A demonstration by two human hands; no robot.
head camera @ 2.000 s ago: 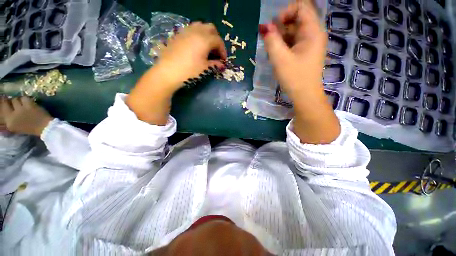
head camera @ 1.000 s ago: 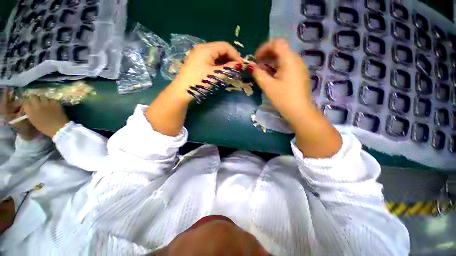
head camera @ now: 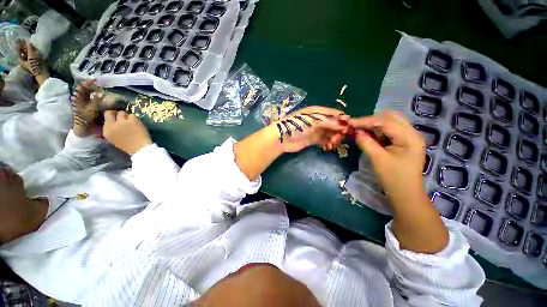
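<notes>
My left hand (head camera: 306, 129) is over the bench, with a row of dark adhesive-backed strips (head camera: 294, 125) stuck across its back and wrist. My right hand (head camera: 393, 144) is beside it, and the fingertips of both hands meet. Whatever lies between the fingertips is too small and blurred to tell. Small beige liner scraps (head camera: 342, 150) lie under and beside my left fingers. A blister tray (head camera: 384, 78) with rows of black watch case frames (head camera: 453, 177) lies at the right, partly behind my right hand.
Clear parts bags (head camera: 227, 110) lie left of my hands. Another filled tray (head camera: 207, 96) is at the upper left, with a beige scrap pile (head camera: 157, 110) by it. Other workers' hands (head camera: 125, 132) are at the left. A crumpled plastic sheet (head camera: 516, 15) is at the top right.
The view has swung, so the bench appears tilted and more of the left neighbours shows. My left hand has turned, its fingers now pointing right. The fingertips still meet.
</notes>
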